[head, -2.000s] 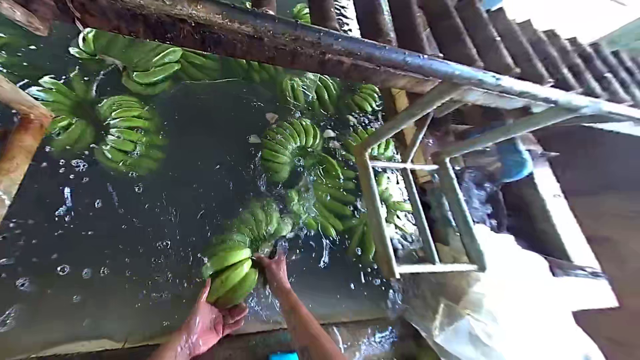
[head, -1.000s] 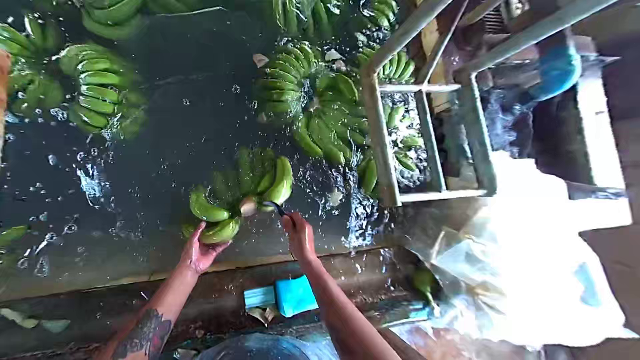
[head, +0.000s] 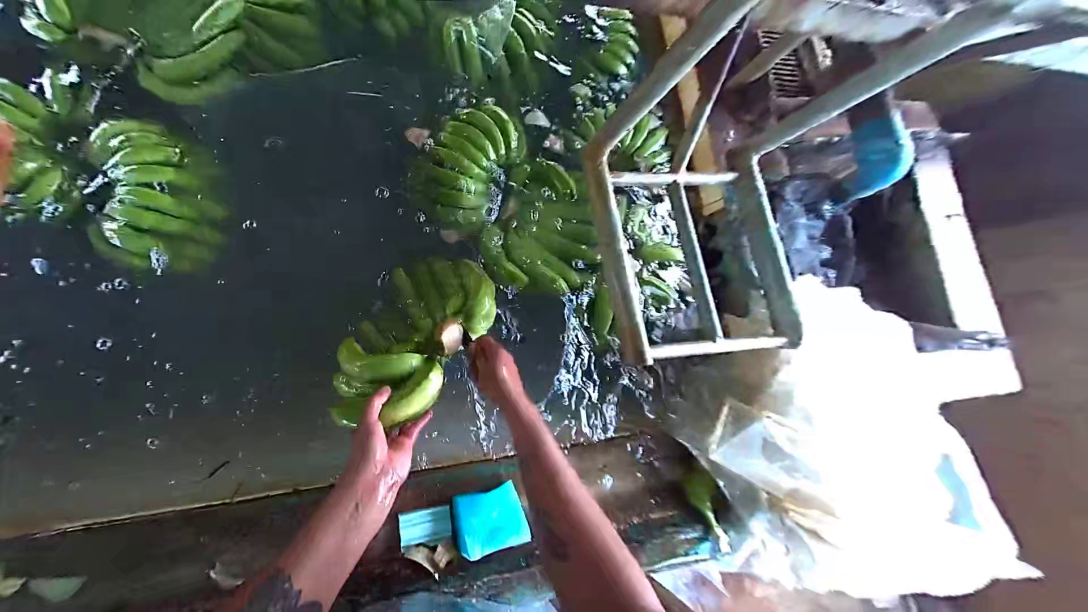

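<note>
Held at the water's surface is a hand of green bananas (head: 391, 367), its pale cut crown facing me. My left hand (head: 387, 446) grips the lower bananas from below. At the right of the crown, my right hand (head: 493, 367) is closed around something small and dark, probably the handle of a cutting tool; its blade is hidden. Further banana hands (head: 476, 161) float just beyond, and another cluster (head: 153, 195) lies half under water at the left.
A metal frame (head: 625, 255) stands over the tank's right side, near a blue pipe (head: 884, 157) with running water. Along the near ledge (head: 153, 548) lie a blue block (head: 491, 520), leaves and a green banana (head: 701, 493). White plastic sheeting (head: 875, 476) spreads at the right.
Two seconds ago both hands were at the banana bunch with its crown unseen; now the crown shows, and my right hand is beside it. The view has shifted toward the near ledge.
</note>
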